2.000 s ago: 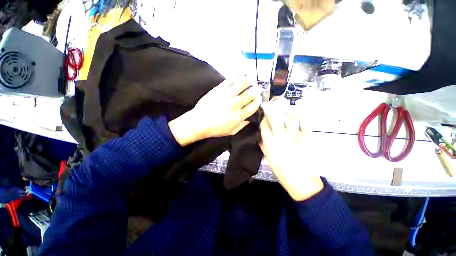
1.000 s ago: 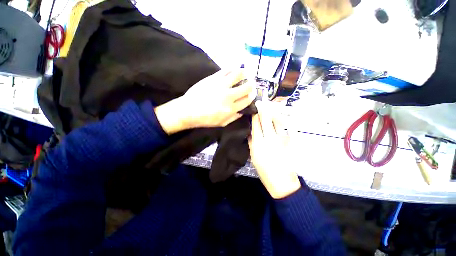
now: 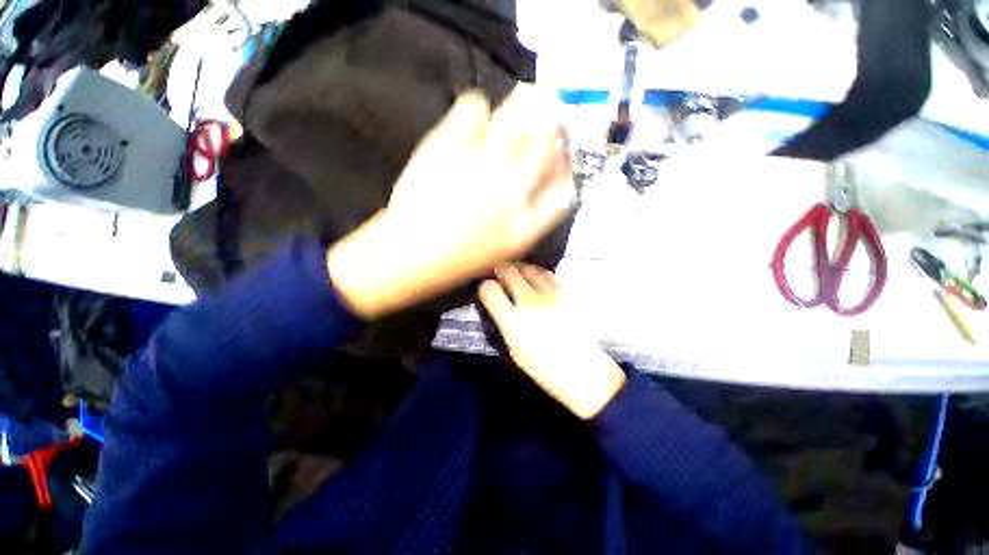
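Note:
A dark brown-black garment piece lies bunched on the white table, left of the sewing machine's needle area. My left hand is over the cloth, raised and blurred, with its fingers curled at the cloth's right edge near the needle area. My right hand is lower and nearer the front edge, its fingertips on the cloth's lower right edge beneath my left hand. The fingertips of my left hand are too blurred to show a clear grip.
Red-handled shears lie right of the needle area, with green-black snips farther right. A black fabric band drapes over the machine head. A grey box with a round grille and a second red-handled pair stand at left.
The cloth has shifted and spread up towards the back. My left hand has risen over it. My right hand has drawn back from the needle towards the table's front edge.

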